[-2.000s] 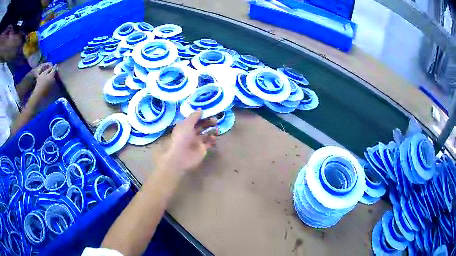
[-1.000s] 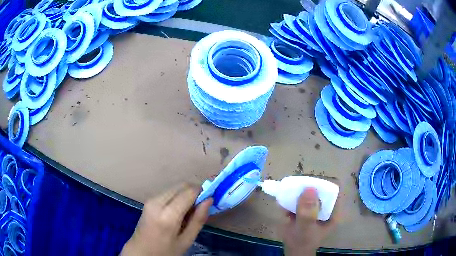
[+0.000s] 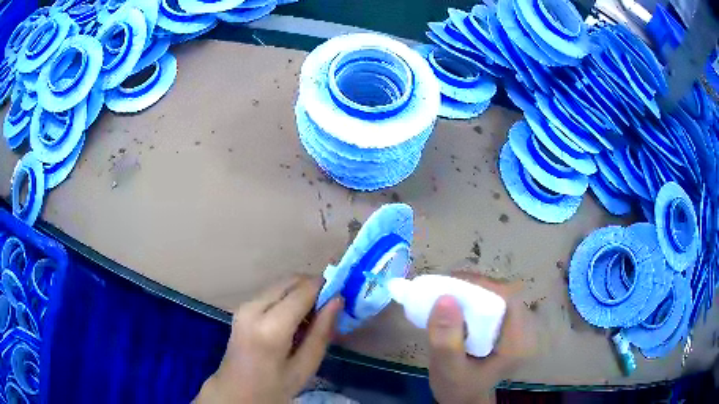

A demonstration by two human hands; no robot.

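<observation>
My left hand holds a pale blue pleated disc by its lower left edge, tilted nearly on edge above the front of the board. Its darker blue collar faces right. My right hand grips a white glue bottle lying nearly level. The bottle's thin teal tip points left into the collar opening; whether it touches the inside cannot be told. A ribbed stack of discs stands upright behind the held disc.
A heap of discs lies at the left and a dense leaning heap at the right. A small teal and silver cylinder lies near the right discs. A blue crate of loose rings is at lower left. The brown board has dark spots.
Since two seconds ago the view has swung right, and my left hand has gone from the left heap to holding a disc. In the last second the bottle tip has moved left into the collar.
</observation>
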